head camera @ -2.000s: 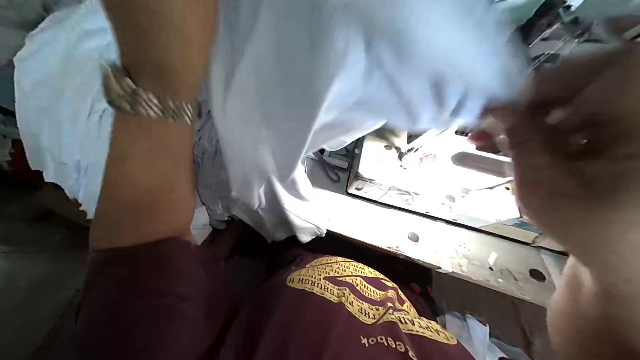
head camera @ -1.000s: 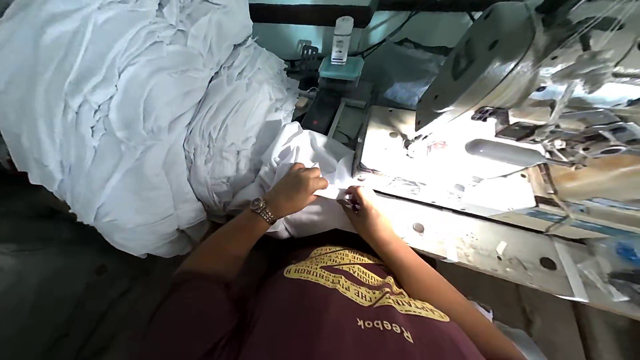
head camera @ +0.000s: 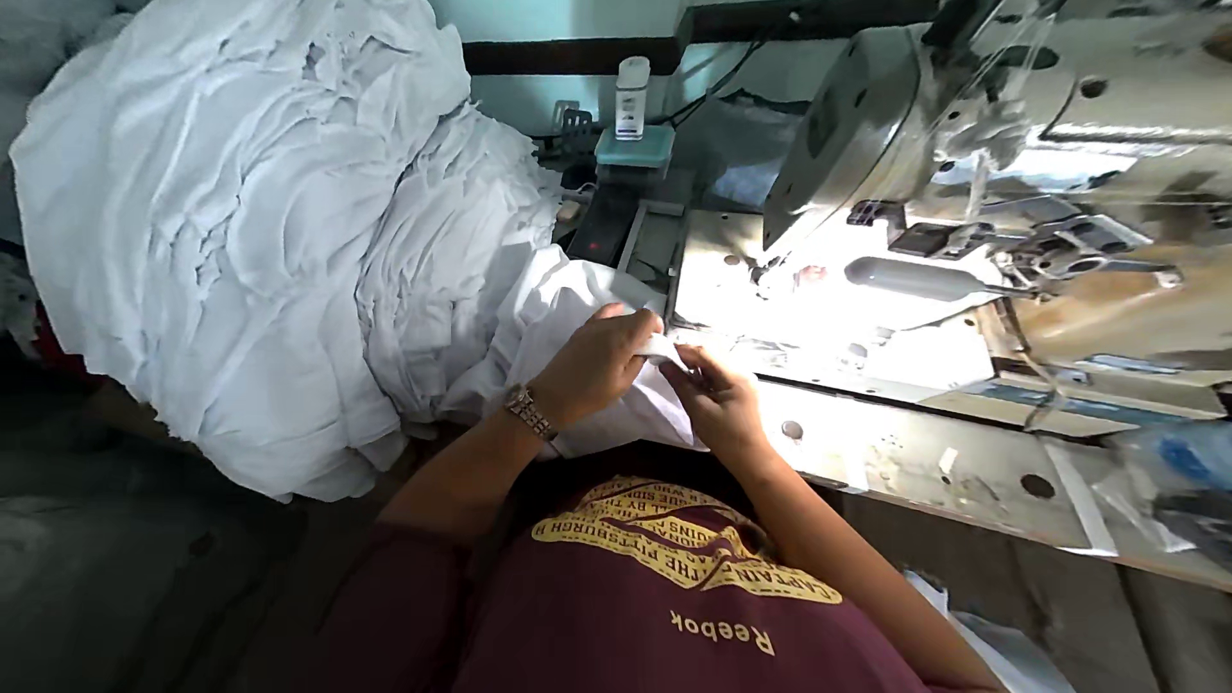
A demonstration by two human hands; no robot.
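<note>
White fabric (head camera: 563,303) lies in front of me at the left end of the sewing table, partly under my hands. My left hand (head camera: 602,361), with a metal wristwatch (head camera: 528,411) on the wrist, grips a narrow folded edge of it. Close to its right, my right hand (head camera: 717,390) pinches the same edge between thumb and fingers. Just beyond my right hand is the lit bed plate of an industrial sewing machine (head camera: 847,135); its needle area (head camera: 765,274) has no fabric under it.
A large heap of white cloth (head camera: 241,221) fills the left. Behind the table stand a white bottle (head camera: 630,101) on a green box (head camera: 635,146) and a dark device (head camera: 604,223). A plastic bag (head camera: 1179,457) lies at the right edge.
Two seconds ago the fabric was raised high before the camera, with my right hand near the view. It now lies low, with both hands together at its edge. The view has shifted greatly.
</note>
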